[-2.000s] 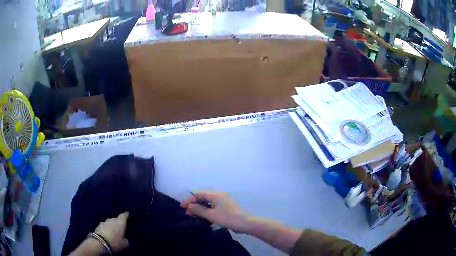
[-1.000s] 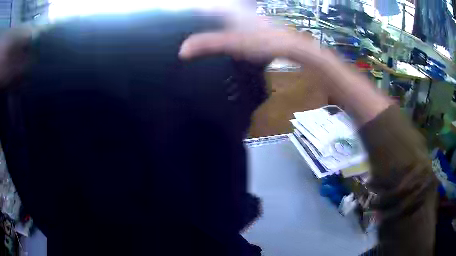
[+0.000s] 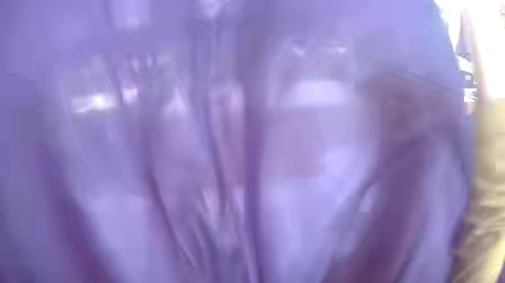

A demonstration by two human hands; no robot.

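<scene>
The cloth of the dark garment [image 3: 310,138] hangs right in front of the camera and covers nearly the whole head view. It looks purple, blurred and see-through, with long folds running down it. My right sleeve [image 3: 482,210] and an overexposed part of my right forearm show upright along the right edge. My right hand is not visible beyond the top of the picture. My left hand does not show. Whether either hand holds the garment cannot be seen.
Blurred pale and brownish shapes show faintly through the cloth and cannot be named surely. A narrow bright strip of background shows at the top right. The table cannot be made out clearly.
The garment was on the table, then was raised before the camera; now it covers nearly the whole view. My right arm has moved up and to the right edge. Both hands have left view.
</scene>
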